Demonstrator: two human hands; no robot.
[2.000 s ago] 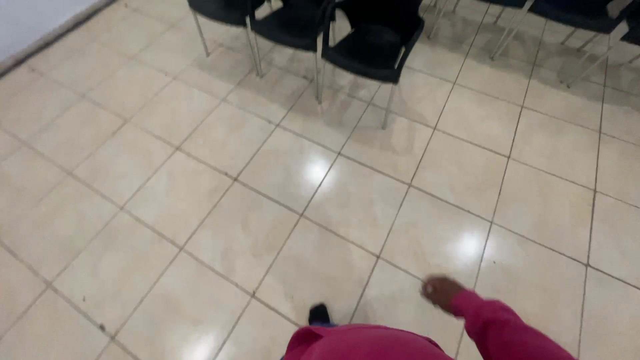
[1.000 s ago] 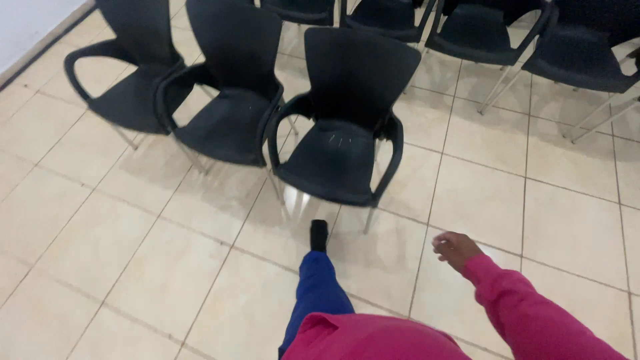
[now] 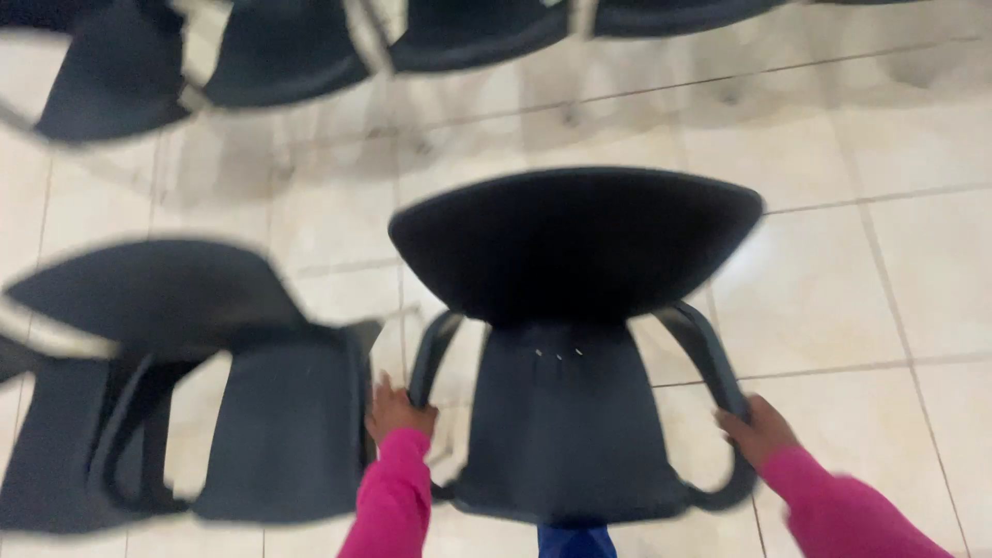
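A black plastic armchair (image 3: 570, 418) stands directly in front of me, its backrest on the far side and its seat toward me. My right hand (image 3: 756, 430) is closed around the chair's right armrest (image 3: 709, 356). On the other side, my left hand (image 3: 401, 415) is at the left armrest (image 3: 430, 356), in the gap beside the neighbouring black chair (image 3: 279, 426). Its fingers are partly spread and blurred, so its hold on the armrest is unclear. Both arms wear pink sleeves, and a blue trouser leg (image 3: 577, 542) shows below the seat.
Another black chair (image 3: 54, 442) stands at the far left. A row of black chairs (image 3: 480, 35) with pale metal legs crosses the top of the view. Beige floor tiles (image 3: 837, 294) with dark joints lie around and to the right of the chair.
The chairs ahead are now much closer. My right hand, free in the air before, now holds an armrest. My left hand has come into view beside the other armrest.
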